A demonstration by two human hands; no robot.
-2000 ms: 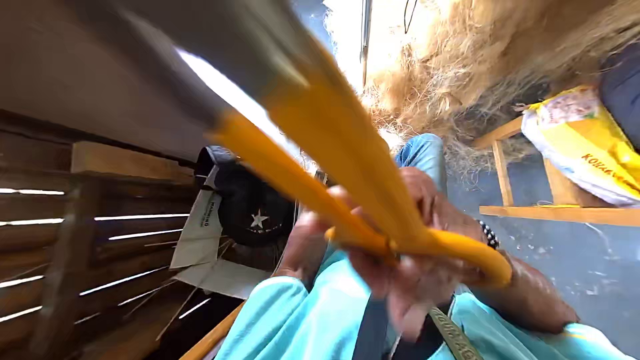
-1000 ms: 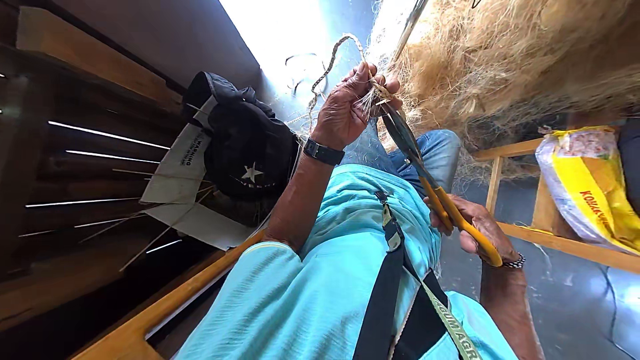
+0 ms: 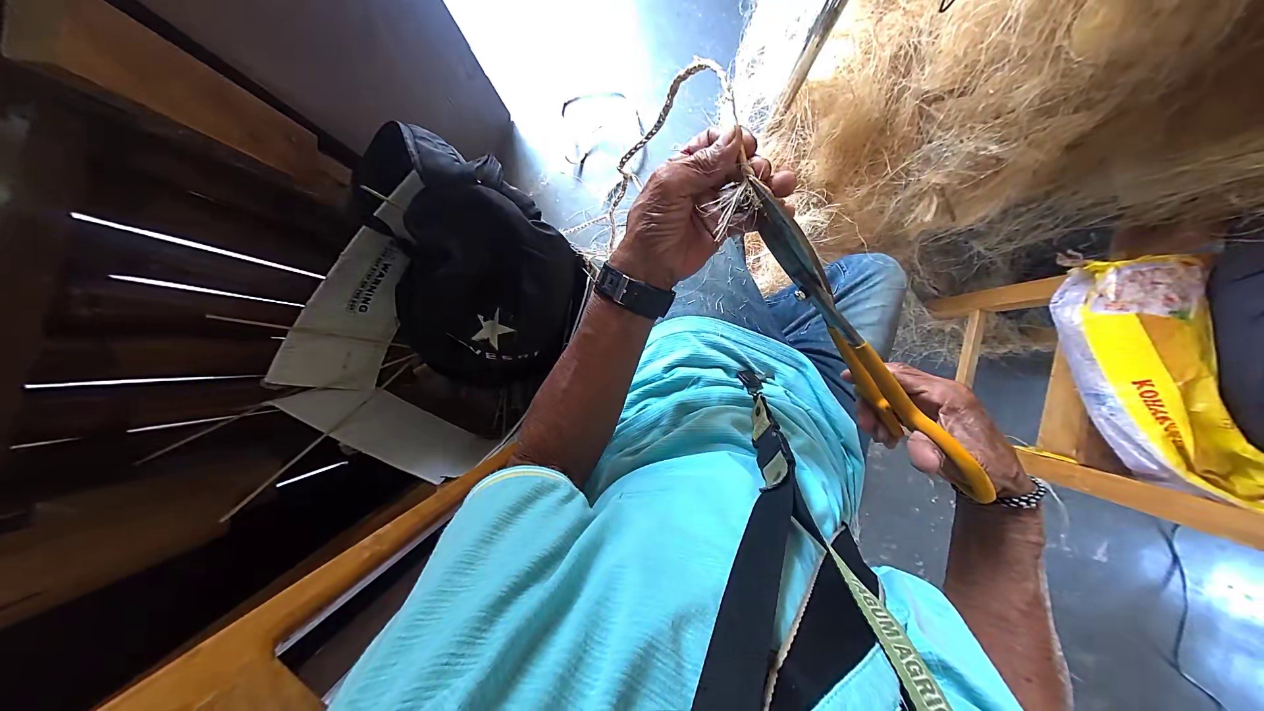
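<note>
Pinched in my left hand [image 3: 686,202] is the end of a braided natural-fibre cord [image 3: 664,117], with frayed strands showing at the fingers. The cord loops up from the fingertips and drops behind the wrist. My right hand [image 3: 948,420] grips the yellow handles of large scissors [image 3: 869,370]. Their dark metal blades point up and away, with the tips at the frayed fibres beside my left fingers. The blades look nearly closed; whether a strand lies between them cannot be told.
Loose pale fibre [image 3: 948,118] is heaped at the upper right. A black cap [image 3: 484,286] and cardboard [image 3: 346,326] lie at the left. A yellow printed sack [image 3: 1145,375] rests by a wooden frame [image 3: 1165,499] at the right. A wooden armrest [image 3: 326,602] runs lower left.
The scissors, large and close to the camera two seconds ago, have moved away and down to the cord end at my left hand. Since one second ago the hands have hardly moved.
</note>
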